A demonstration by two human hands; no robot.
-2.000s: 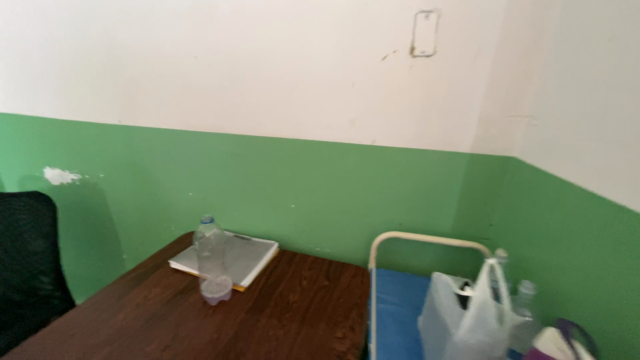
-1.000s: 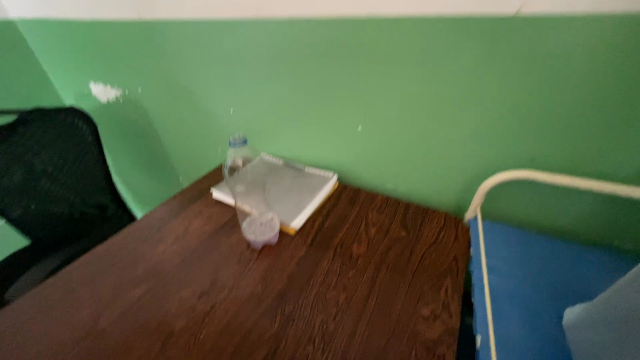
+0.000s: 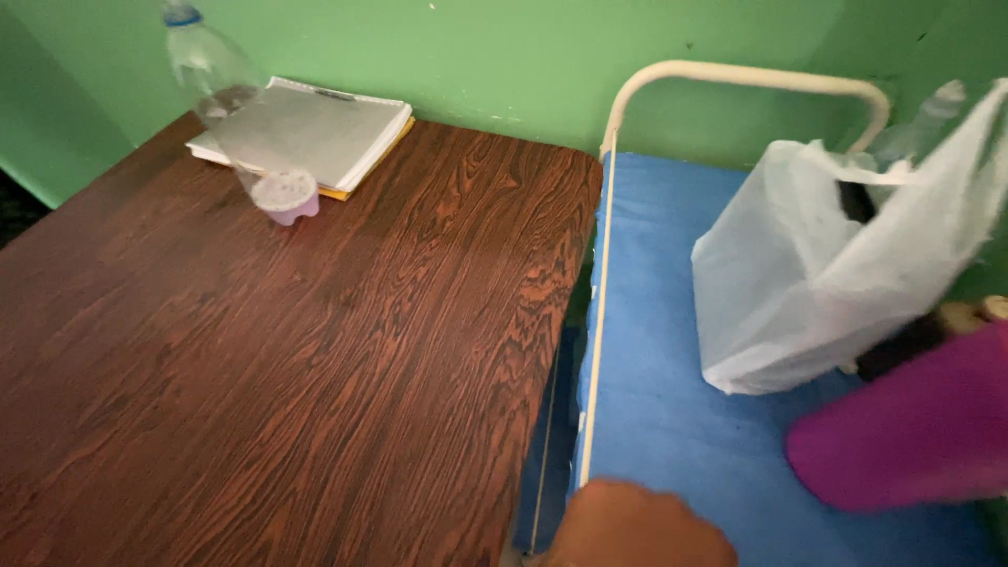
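My right hand (image 3: 638, 528) shows at the bottom edge, blurred, its back and knuckles over the near end of the blue shelf cover (image 3: 661, 315). Whether it holds anything is hidden. To its right lies a purple cylindrical object (image 3: 906, 425), beside a white plastic bag (image 3: 803, 276) that stands on the blue cover with something dark inside. My left hand is out of the frame. On the wood-grain table (image 3: 378, 339) a clear plastic bottle (image 3: 287, 195) with pale pinkish liquid at its base stands in front of a stack of papers or notebooks (image 3: 315, 134).
A cream metal rail (image 3: 732, 75) curves up at the back of the blue surface and runs along its left side. A narrow gap separates it from the table. Another clear bottle (image 3: 929, 118) stands behind the bag. The green wall (image 3: 512, 63) closes off the back.
The view has swung down and to the right. My right hand has come into the frame at the bottom; neither earlier frame shows a hand.
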